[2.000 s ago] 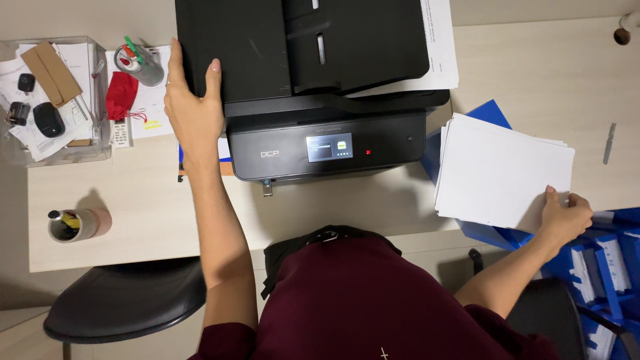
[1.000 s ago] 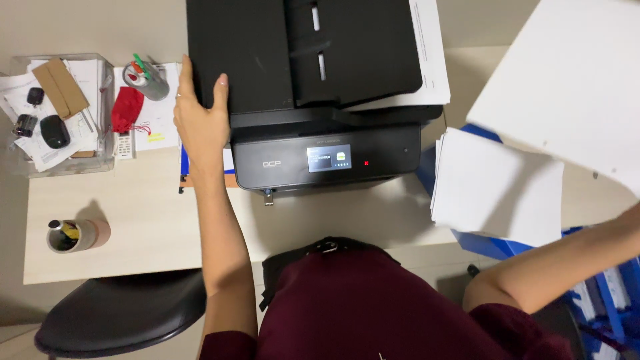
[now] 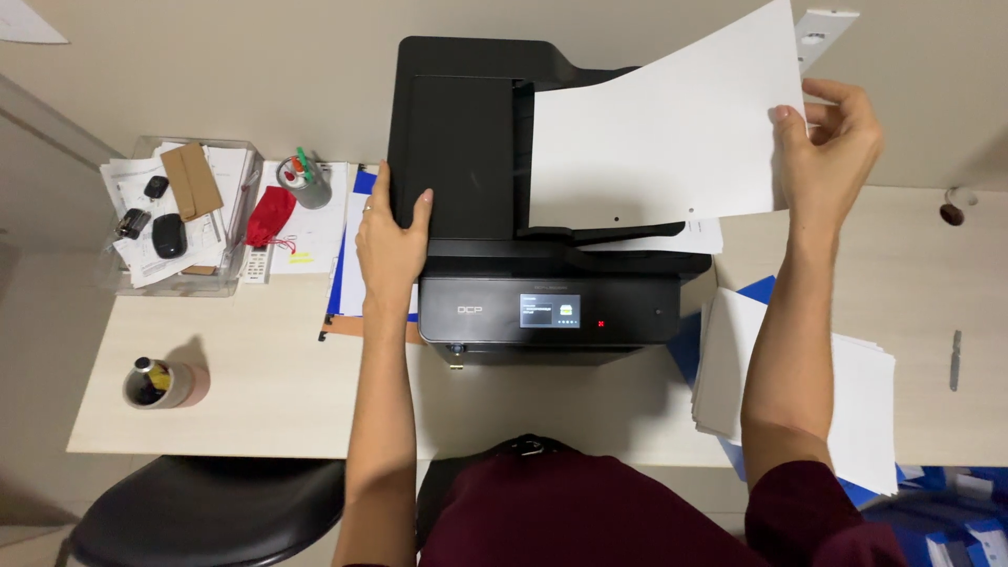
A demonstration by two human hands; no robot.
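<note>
My right hand [image 3: 835, 150] pinches the right edge of a white punched sheet of paper [image 3: 661, 142]. The sheet's left edge lies at the document feeder of a black multifunction printer [image 3: 551, 311], and two holes show near its lower edge. My left hand [image 3: 394, 248] rests against the left side of the printer's lid, thumb and fingers apart, holding nothing. Below the feeder, other printed sheets [image 3: 693, 238] stick out. A stack of white paper [image 3: 862, 402] lies on a blue folder [image 3: 757, 290] to the right, partly behind my right forearm.
On the left stand a clear tray [image 3: 246, 236] of papers, a mesh pen cup [image 3: 315, 189], a red pouch [image 3: 272, 214] and a round holder [image 3: 157, 386]. A metal strip [image 3: 955, 361] lies on the right. A black chair [image 3: 213, 512] is below the desk, blue binders [image 3: 945, 520] at lower right.
My right hand was at the paper stack, then lifted a white sheet at the right, and now holds one over the feeder. My left hand stays at the printer's left side.
</note>
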